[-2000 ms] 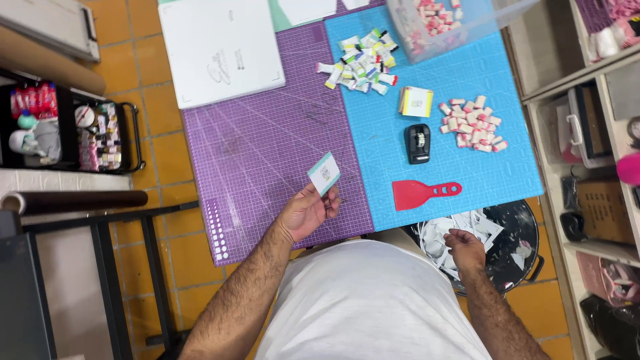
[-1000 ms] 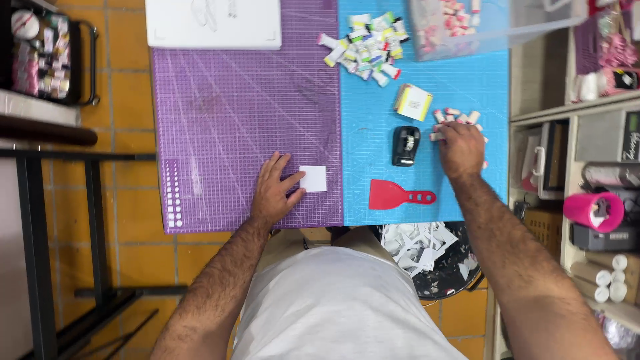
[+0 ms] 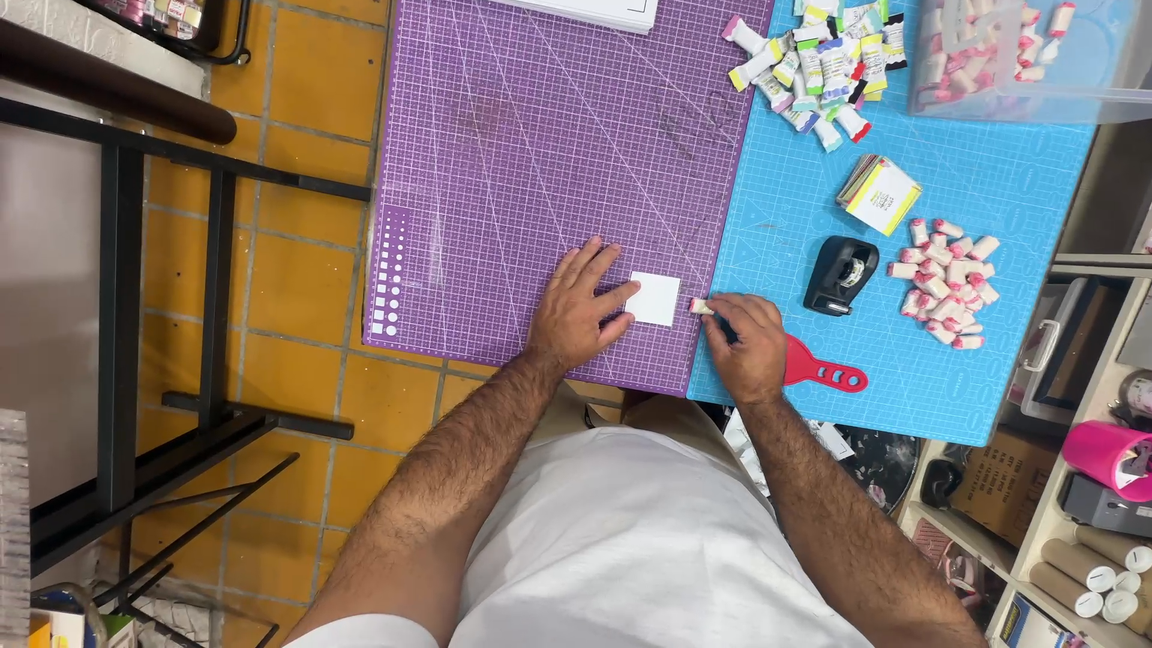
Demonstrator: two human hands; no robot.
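My left hand [image 3: 583,306] lies palm down on the purple cutting mat [image 3: 540,180], thumb and forefinger at the left edge of a small white paper square [image 3: 654,299]. Between the fingertips of my right hand [image 3: 745,342] is a small white and pink wrapped piece [image 3: 701,307], just right of the square. A pile of similar pieces [image 3: 945,281] lies on the blue cutting mat [image 3: 936,180]. Left of that pile stands a black tape dispenser [image 3: 841,275], below a stack of small printed cards [image 3: 878,194].
A red scraper [image 3: 823,367] lies partly behind my right hand. Wrapped pieces with coloured labels [image 3: 823,72] are heaped at the top, beside a clear plastic bin [image 3: 1035,103]. White sheets [image 3: 594,11] lie at the top edge. A bin of paper scraps [image 3: 832,438] stands below the mat.
The card that my left hand held up two seconds ago is gone from it; a white square lies flat beside it. My right hand has moved left from the pink and white pile with a piece.
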